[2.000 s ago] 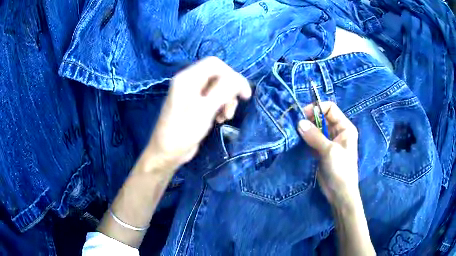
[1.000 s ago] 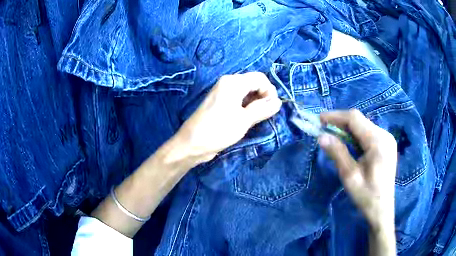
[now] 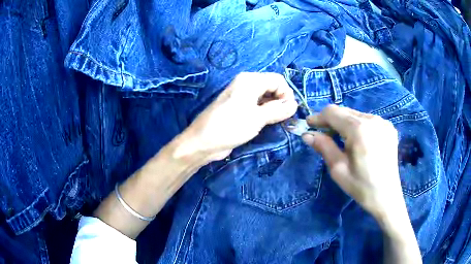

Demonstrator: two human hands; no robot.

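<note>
Blue jeans [image 3: 279,180] lie with the back side up, with stitched back pockets and dark motifs. My left hand [image 3: 253,116] pinches the jeans' edge near the centre of the waistband [image 3: 356,80]. My right hand [image 3: 356,144] holds small thread snips [image 3: 298,127], whose pale blades point left, close to my left fingertips at the seam. The blades are slightly blurred, and my fingers hide their grip. Whether they touch a thread cannot be told.
A garment with a stitched leg hem [image 3: 124,80] lies at the upper left. More denim [image 3: 46,129] is heaped at the left and right [image 3: 439,77]. A pale surface [image 3: 366,54] shows behind the waistband.
My left hand has moved right to the waistband and pinches it. My right hand has let go of the waistband edge and brought the snips' blades to my left fingertips.
</note>
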